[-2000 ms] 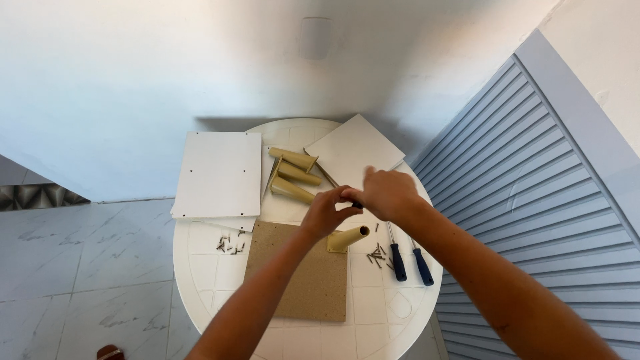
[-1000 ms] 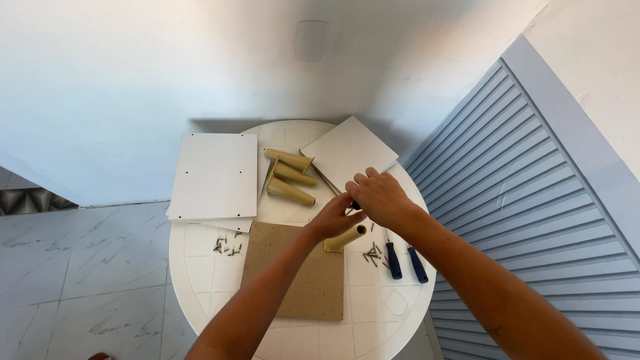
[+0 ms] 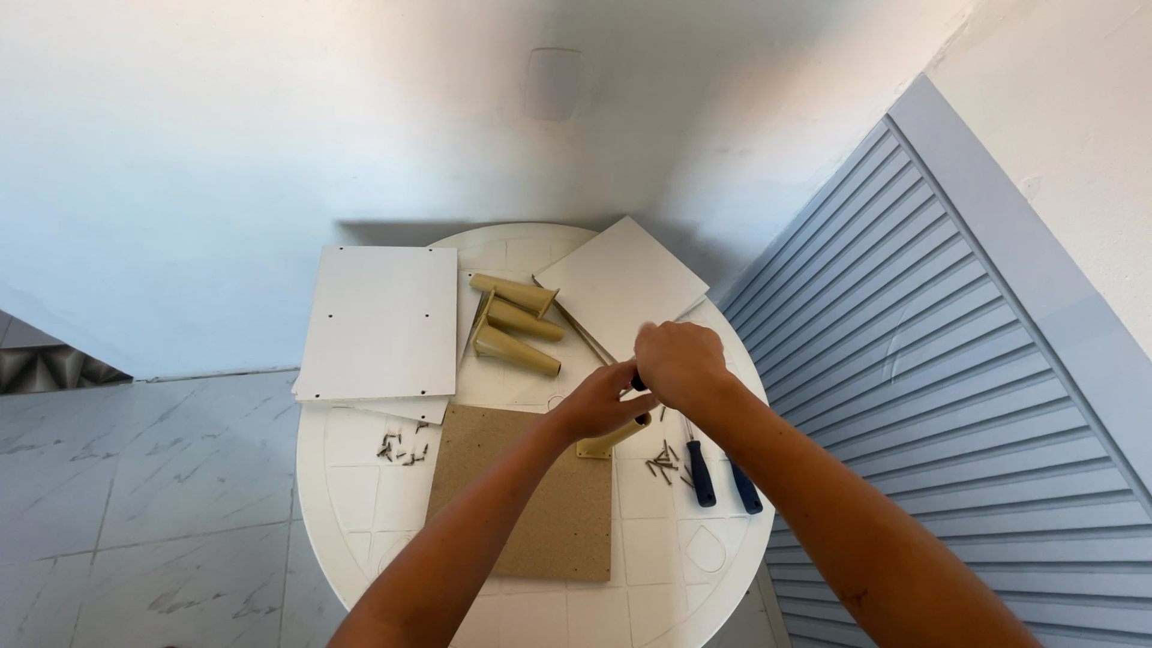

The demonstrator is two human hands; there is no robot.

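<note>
My right hand [image 3: 681,360] is closed around a small dark object, perhaps a tool handle, of which only a bit shows. My left hand [image 3: 601,402] is beside it, thumb and fingers around the lower part of that object; the contact is partly hidden. Just under the hands, a gold tapered furniture leg [image 3: 614,441] stands at the upper right corner of a brown particle board [image 3: 531,531]. Several more gold furniture legs [image 3: 517,349] lie behind the board. Right of the standing leg are loose screws [image 3: 663,463] and a blue-handled screwdriver [image 3: 700,472].
A round white table [image 3: 648,589] bears everything. White drilled panels [image 3: 382,324] lie at its left, with screws [image 3: 402,447] in front. Another white panel [image 3: 625,279] and thin gold rods [image 3: 585,333] lie at the back. A second blue handle [image 3: 745,488] is at right, near a slatted panel [image 3: 945,360].
My right hand has come down and closer to my left hand since the earliest frame. The furniture leg remains on the board's corner.
</note>
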